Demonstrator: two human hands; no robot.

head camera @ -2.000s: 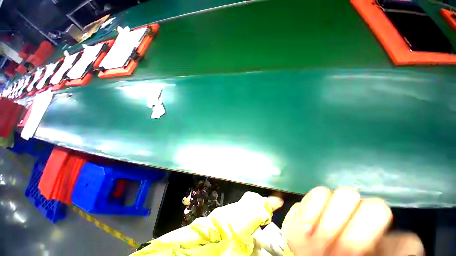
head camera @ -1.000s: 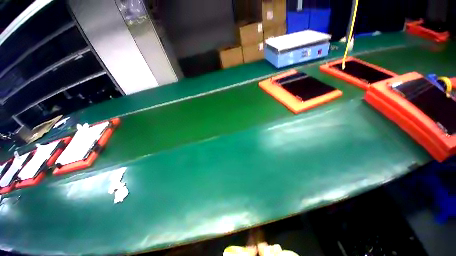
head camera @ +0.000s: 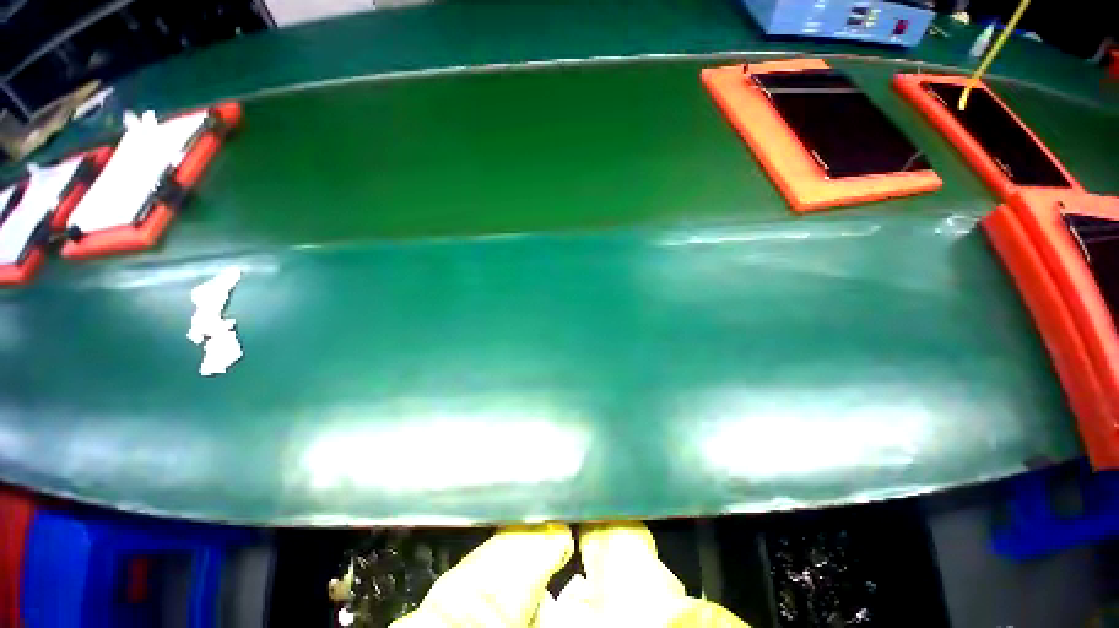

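Note:
Two yellow sleeves (head camera: 509, 570) come up side by side at the bottom centre, close to the bench's near edge (head camera: 552, 509). My hands do not show; they are hidden beyond the sleeve ends or under the edge. A black parts bin (head camera: 295, 577) with a pile of small shiny parts (head camera: 393, 577) lies left of the sleeves. A second bin with dark glinting small parts (head camera: 820, 577) lies to the right.
Orange trays (head camera: 859, 190) with black screen panels (head camera: 841, 126) stand at right, some stacked at the edge. Clamped white panels (head camera: 138, 178) lie upper left. A white paper scrap (head camera: 219, 325), a light-blue box (head camera: 841, 19), a yellow cord (head camera: 1000, 55) and blue stools (head camera: 86, 570) also show.
The view has swung from the left, then tilted down. My bare fingers, seen earlier above the bench edge, are out of sight; the sleeves are now side by side.

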